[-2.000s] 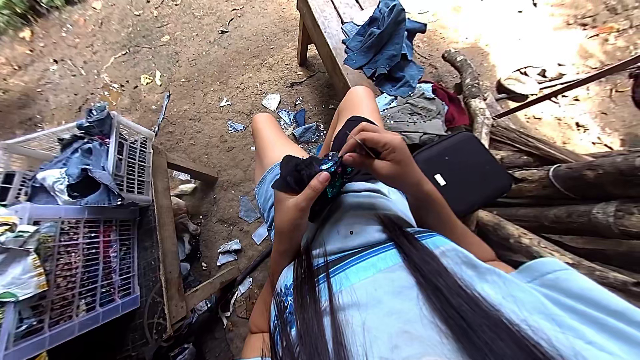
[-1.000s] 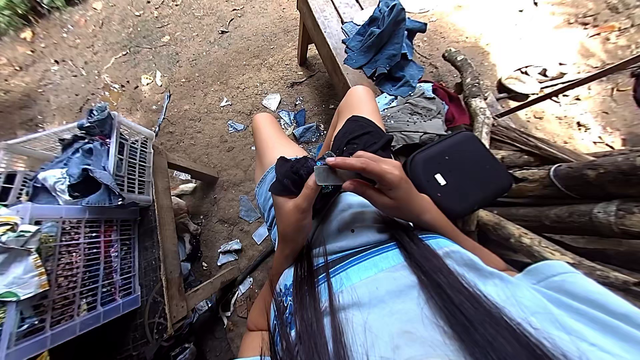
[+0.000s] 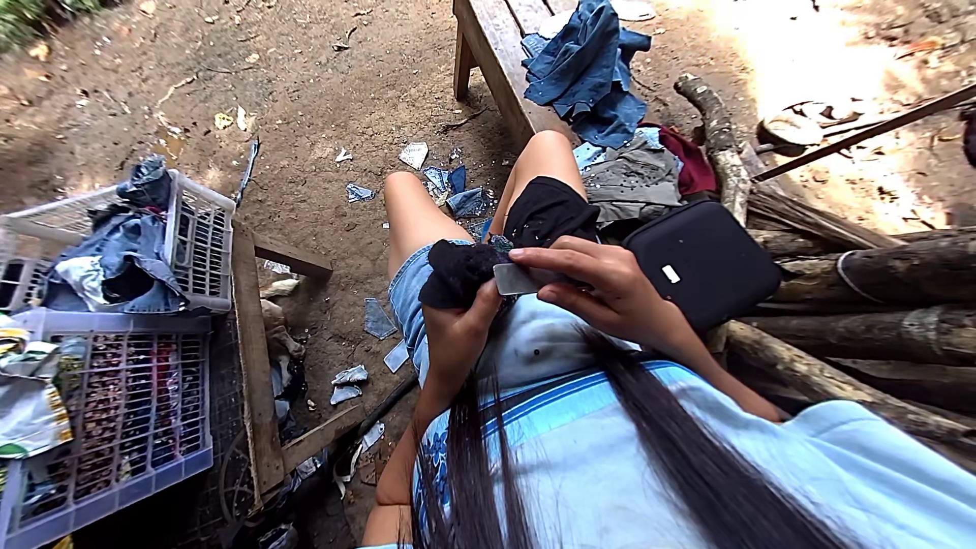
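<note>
Bunched black fabric (image 3: 459,273) is gripped in my left hand (image 3: 460,332), over my lap. Close beside it, my right hand (image 3: 602,286) holds a small flat metal blade (image 3: 515,280) between its fingers, with the blade's broad end by my left thumb. A patch of dark, glittery, teal-tinted material (image 3: 500,244) shows between the hands at the fabric's edge. More black cloth (image 3: 550,212) lies over my right thigh. Whether the blade touches the fabric I cannot tell.
Denim garments (image 3: 591,72) lie on a wooden bench (image 3: 499,72) ahead. A black zip case (image 3: 701,259) rests at the right by stacked logs (image 3: 877,328). Plastic crates (image 3: 202,240) stand at the left near a wooden frame (image 3: 258,366). Denim scraps (image 3: 467,202) litter the dirt ground.
Two seconds ago my right hand was pinched close over the fabric; a second ago it held the flat blade across it. Now the blade sits slightly further right of the fabric.
</note>
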